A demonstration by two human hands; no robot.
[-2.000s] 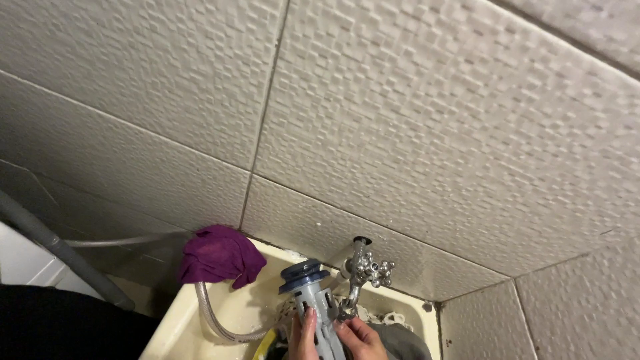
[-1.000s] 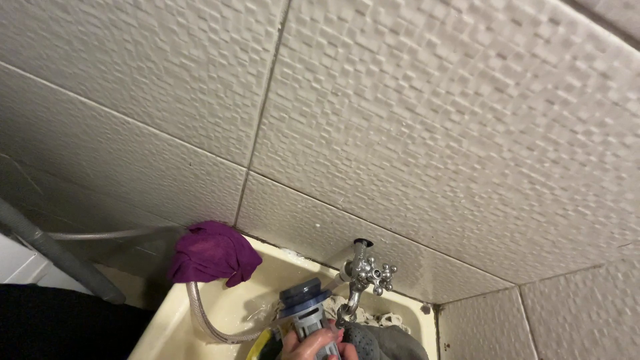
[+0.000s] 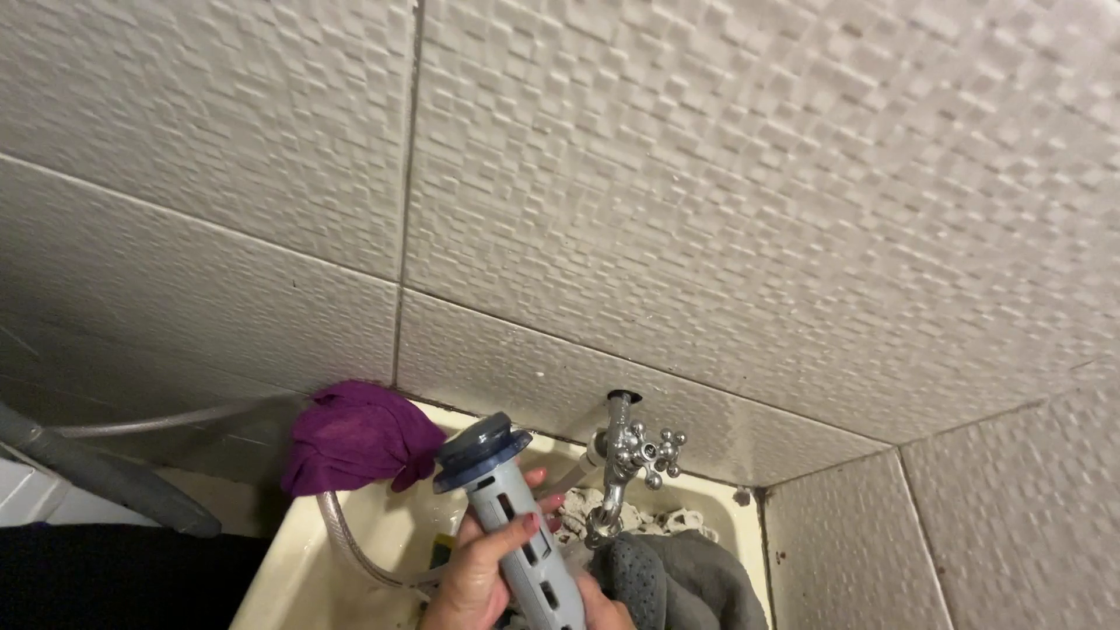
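A grey slotted plastic cylinder [image 3: 532, 560] with a dark blue cap [image 3: 483, 448] is tilted over the cream sink [image 3: 293, 560]. My left hand [image 3: 490, 551] is wrapped around its middle, thumb in front and fingers behind. My right hand [image 3: 604, 605] grips its lower right side, partly cut off by the bottom edge. A chrome tap [image 3: 619, 472] with cross handles stands at the wall just right of the cylinder. Under the spout and to its right lie a dark grey speckled sponge-like piece [image 3: 637, 577] and grey cloth [image 3: 709, 577].
A purple cloth [image 3: 359, 437] hangs over the sink's back left corner, with a clear braided hose [image 3: 350, 538] below it. Pale crumpled fabric [image 3: 691, 523] lies behind the tap. A grey corrugated hose [image 3: 105, 481] is at far left. Textured tiled wall [image 3: 700, 219] bounds the back and right.
The cylinder with its blue cap has come up, and more of its slotted body shows than a second ago. Both hands remain on it.
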